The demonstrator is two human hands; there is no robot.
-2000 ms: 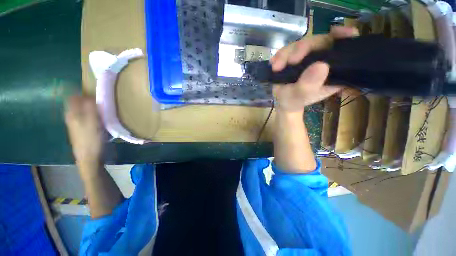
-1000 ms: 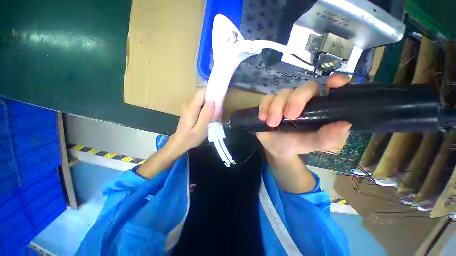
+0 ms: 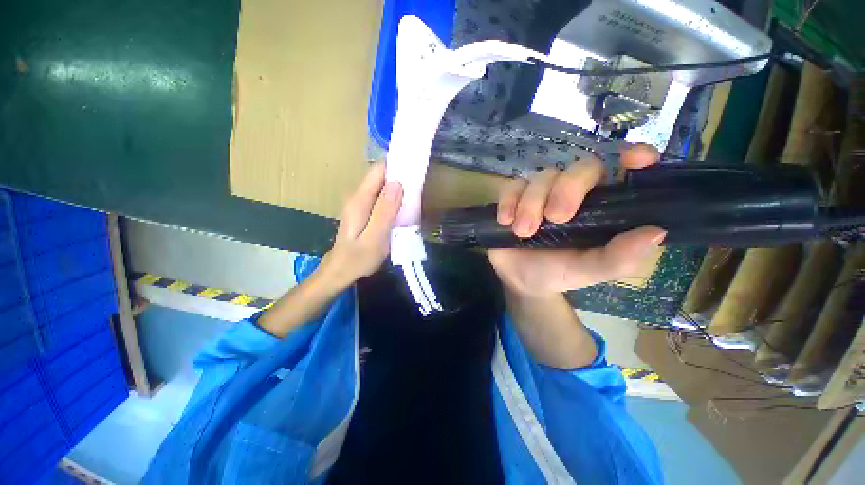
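Note:
My left hand (image 3: 365, 223) holds a curved pink-and-white housing (image 3: 414, 142) near its lower end, with the flared white end up and thin white prongs pointing down. A thin dark wire trails from its upper arm to the right. My right hand (image 3: 560, 223) grips a thick black electric screwdriver (image 3: 702, 204) lying level, its narrow tip pointing left at the housing's lower part. The tip is close to the housing; I cannot tell whether it touches. No screw can be made out.
A silver screw feeder (image 3: 664, 33) stands at the upper right on a dotted dark mat (image 3: 493, 142). A blue tray (image 3: 384, 85) is behind the housing. Cardboard (image 3: 294, 104) lies on the green bench. Cardboard dividers (image 3: 754, 294) with trailing wires stand at the right.
From two seconds ago, my left hand has picked the housing up off the cardboard and the driver has left the feeder for it. In the last second both shifted only slightly.

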